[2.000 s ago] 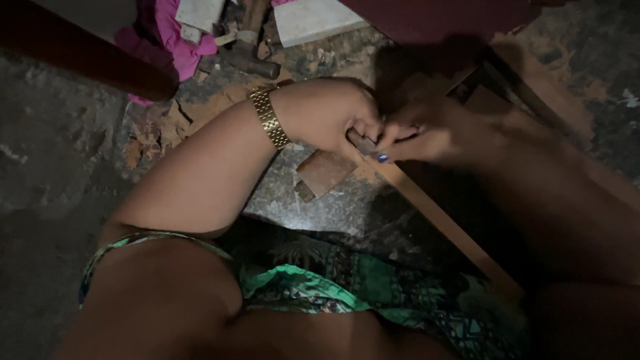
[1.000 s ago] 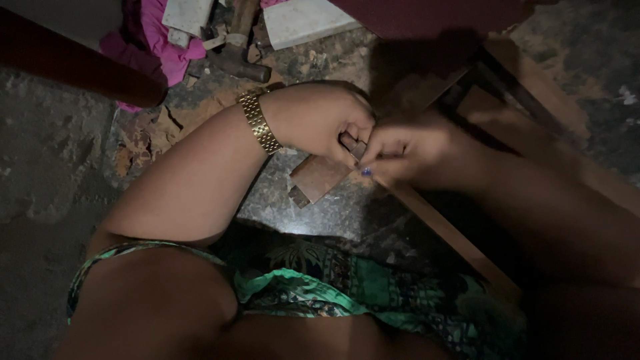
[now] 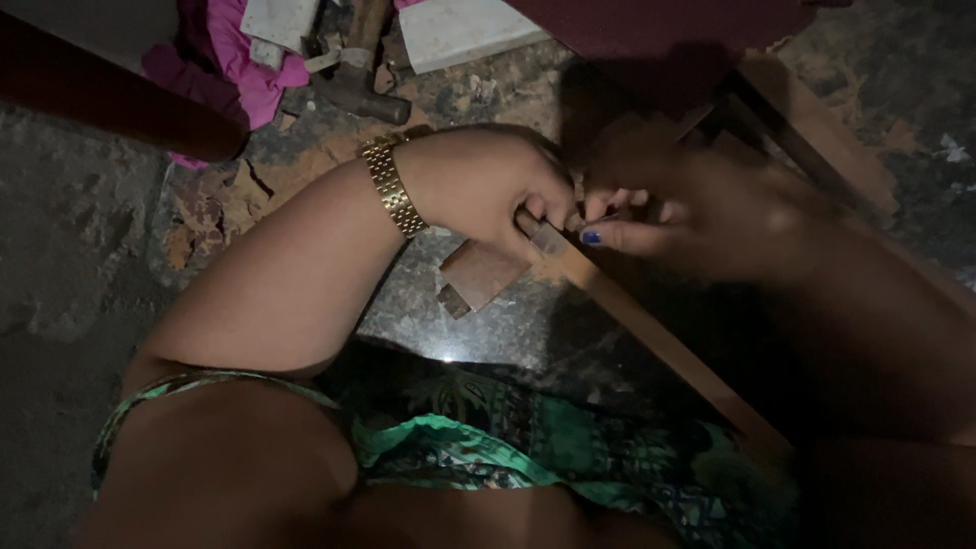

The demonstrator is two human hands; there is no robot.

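My left hand (image 3: 484, 183), with a gold-coloured metal band at the wrist, is curled around a small brown piece (image 3: 526, 221); its material is unclear. Close to its thumb lies the greyish end of a long, flat tan strip (image 3: 656, 335), which runs down right towards the patterned green cloth on my lap. My right hand (image 3: 663, 221), blue polish on its thumbnail, is bent beside the left fingertips near a tiny brown bit; blur hides whether it grips it. Below my left hand, a flat brown block (image 3: 486, 273) rests on the dark stone surface, with a smaller dark piece (image 3: 454, 301) at its corner.
A hammer (image 3: 362, 91) lies beyond my left wrist, near pink cloth (image 3: 255, 69) and white slabs (image 3: 465, 34). Reddish-brown flakes (image 3: 217, 202) are scattered left. A maroon sheet (image 3: 633, 27) is at the top; dark bars (image 3: 793, 145) lie behind my right hand. A dark red post (image 3: 114, 91) juts in.
My right hand has shifted a little to the right, so its fingers stand more apart from my left hand. The greyish end of the strip now shows below the left fingers.
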